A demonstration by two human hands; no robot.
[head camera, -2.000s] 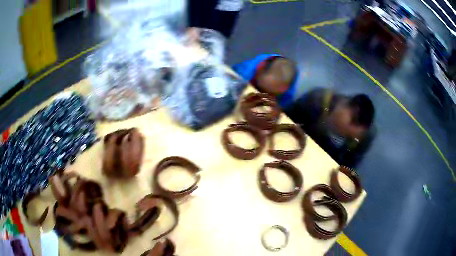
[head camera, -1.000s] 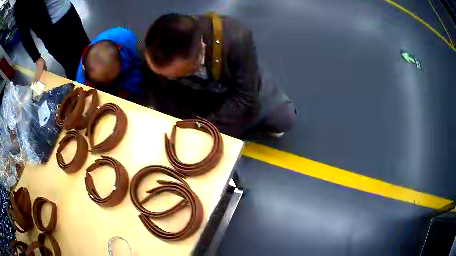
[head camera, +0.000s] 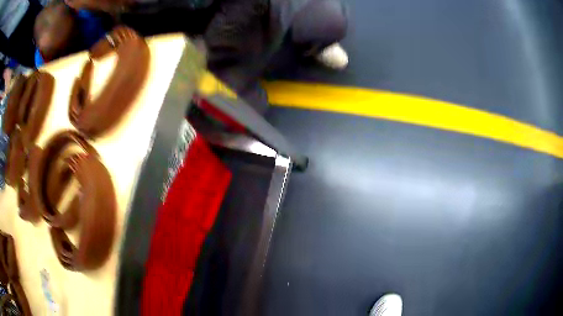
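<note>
Neither of my hands is in view. Nested brown strap coils lie on the pale tabletop point(head camera: 133, 203) at the left. One strap coil point(head camera: 120, 86) lies near the table's far corner. A pair of overlapping coils point(head camera: 95, 203) lies nearer to me, close to the right table edge. More brown coils point(head camera: 37, 105) stand further left, blurred and partly overlapping. Another brown piece at the lower left is cut off by the picture's edge.
Below the tabletop edge hangs a red sheet point(head camera: 185, 228) beside a metal frame point(head camera: 275, 185). A crouching person's dark trousers and pale shoe point(head camera: 333, 57) are beyond the corner. A yellow line point(head camera: 395, 102) crosses the grey floor. A white shoe tip point(head camera: 387, 305) shows at the bottom.
The view has swung right and down and come closer to the table corner. The red sheet and the shoe tip at the bottom have come into view; the plastic bags and pale ring have left it.
</note>
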